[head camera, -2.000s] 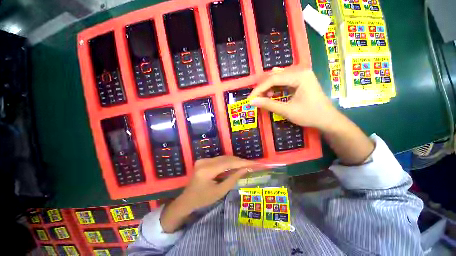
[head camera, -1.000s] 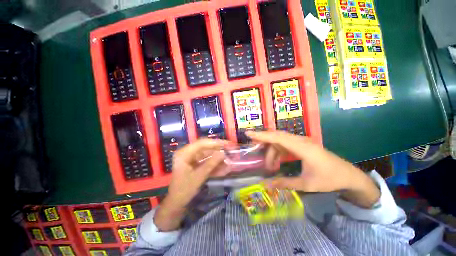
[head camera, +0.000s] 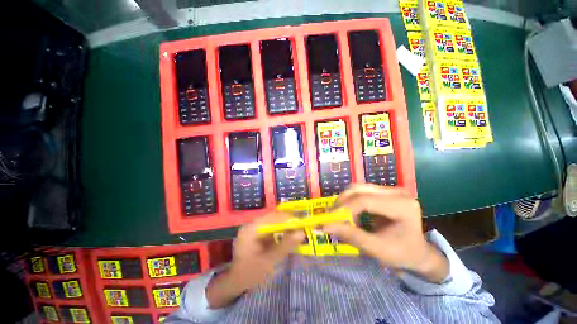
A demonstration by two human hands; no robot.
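My left hand [head camera: 260, 253] and my right hand [head camera: 391, 231] both hold a yellow label sheet [head camera: 307, 221] at the tray's front edge, over my lap. The sheet is folded or bent, with its upper part seen nearly edge-on. The red phone tray [head camera: 166, 136] lies on the green bench with two rows of five keypad phones. In the near row, the rightmost phone [head camera: 380, 169] and the one beside it [head camera: 335, 180] have yellow screen labels on their screens. The other phones show bare dark or shiny screens, such as the near middle phone [head camera: 290, 158].
Stacked yellow label sheets [head camera: 464, 123] lie right of the tray, with a white slip [head camera: 411, 59] beside them. Red trays of labelled phones [head camera: 95, 278] are at lower left, below the bench edge. Black equipment [head camera: 38, 139] stands at left. A cable [head camera: 544, 120] runs along the right.
A label that my right hand was placing now lies on the second phone from the right. Both hands have come together on the label sheet, which is raised and bent. The tray appears shifted right and lower.
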